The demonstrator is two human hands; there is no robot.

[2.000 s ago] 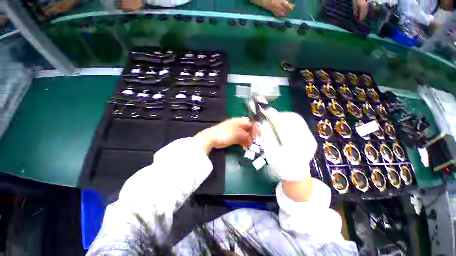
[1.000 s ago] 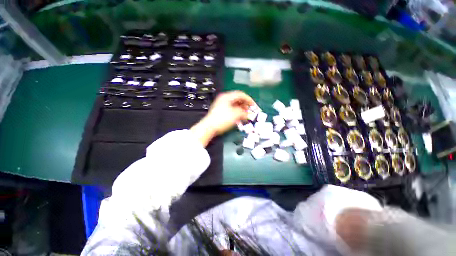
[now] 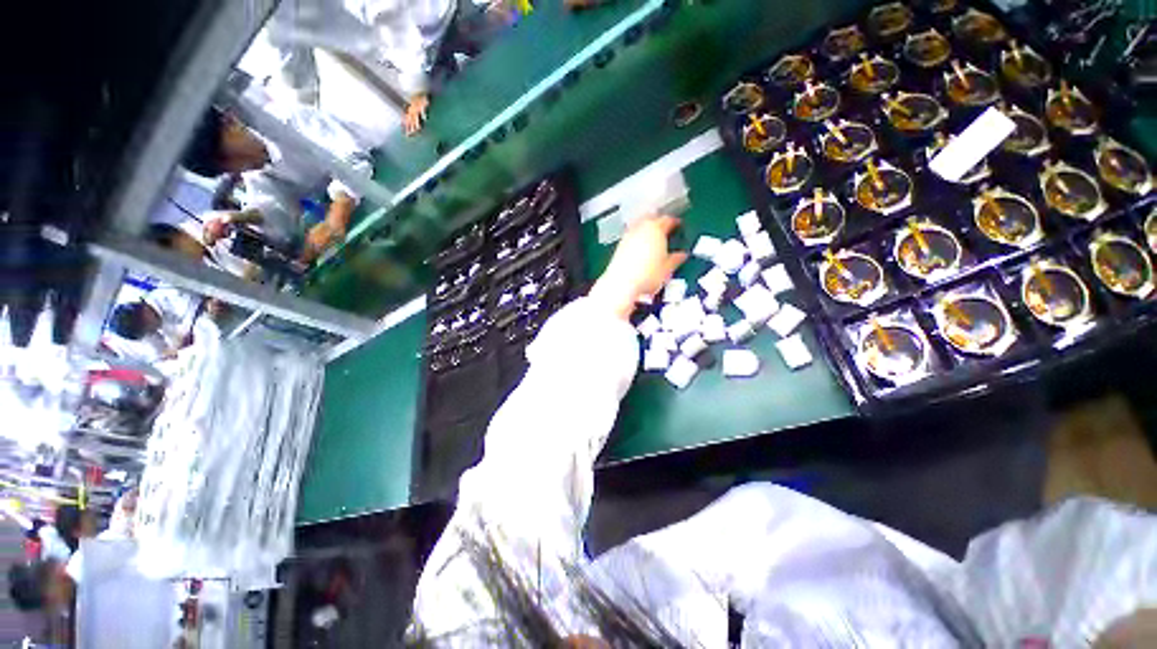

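My bare left hand is over the left side of the loose heap of small white square pads, its fingers beside the pale translucent squares. The fingers are bent and small, and I cannot tell whether they hold anything. My right hand is out of the picture; only its white sleeve and a skin-toned patch, perhaps the wrist, show at the lower right edge. The right black tray holds rows of round gold-and-silver housings.
The left black tray holds dark clamped parts in its far compartments. A white slip lies on the right tray. A dark ring part is behind it. Clips lie at the top right. People in white coats are beyond the clear partition.
The view has tilted and turned leftward. My gloved right hand left the pad heap, moved low right, then out of view. My left hand has moved from the pads' left edge towards the pale squares.
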